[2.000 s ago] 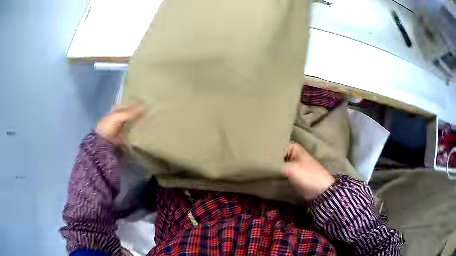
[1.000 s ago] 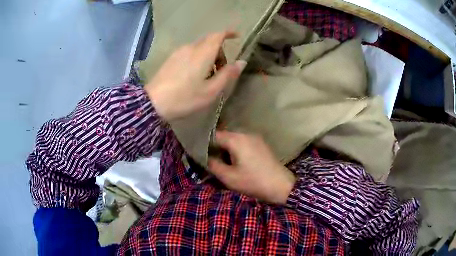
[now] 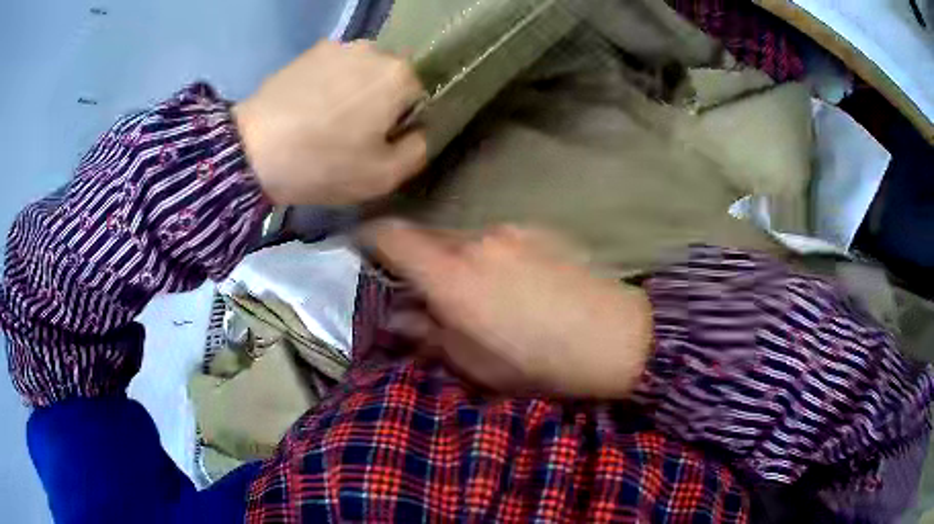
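Khaki cloth panels lie bunched over the lap and run up past the top edge, with a long seam edge near the top middle. My left hand is closed on the khaki cloth at its left edge, fingers curled under. My right hand is blurred, just below and right of the left hand, at the lower edge of the cloth. Its fingertips point left, and whether they pinch the cloth is not clear.
More khaki pieces with white cloth lie at the lower left. A white sheet shows at the right beside a dark gap. The wood-edged table curves across the upper right. The plaid apron covers the lap.
The broad panel held up in front earlier is now lowered and bunched. Since the last frame, my left hand has moved left and up and closed into a fist; my right hand has blurred with motion.
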